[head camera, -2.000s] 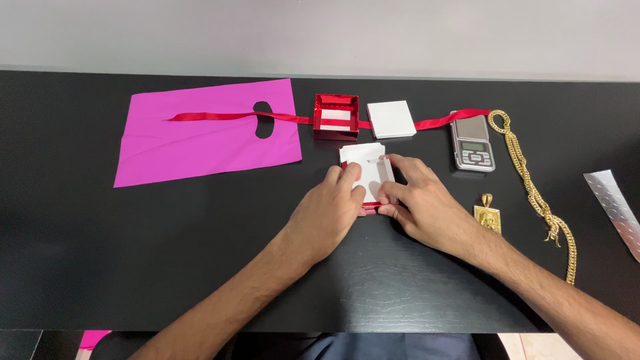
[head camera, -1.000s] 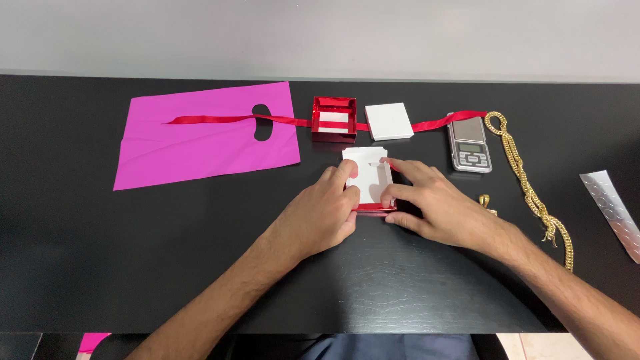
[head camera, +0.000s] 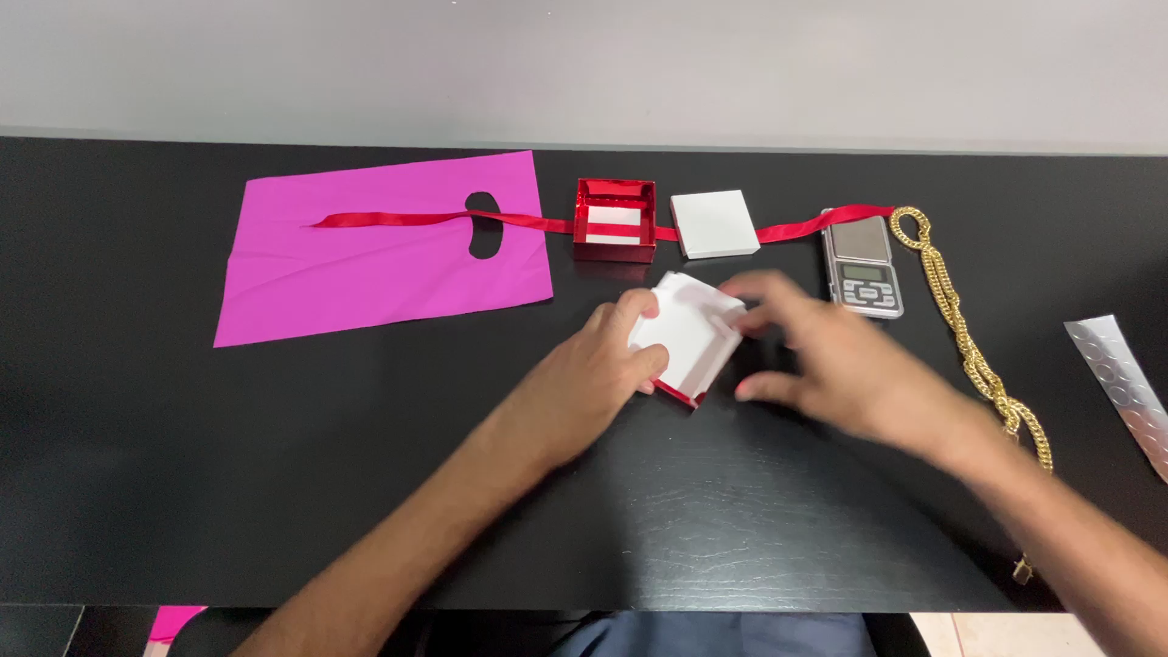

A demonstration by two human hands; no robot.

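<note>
My left hand (head camera: 607, 370) grips the left edge of a small cardboard box part (head camera: 689, 333), white inside and shiny red outside, turned at an angle on the table. Beside its right edge is my right hand (head camera: 812, 356), fingers apart and slightly blurred; whether a fingertip touches the cardboard I cannot tell. Just behind stands an open red metallic box (head camera: 614, 251) with a white bottom. A red ribbon (head camera: 798, 228) runs through or behind it. To that box's right lies a white square pad or lid (head camera: 716, 224).
A pink plastic bag (head camera: 365, 283) lies flat at the left. On the right are a pocket digital scale (head camera: 862, 265), a gold-coloured chain (head camera: 954, 315) and a silvery patterned strip (head camera: 1118, 383). My right forearm mostly covers the pendant.
The white and red cardboard piece has rotated in my left hand. My right hand has let go of its hold at the right side and its fingers have spread.
</note>
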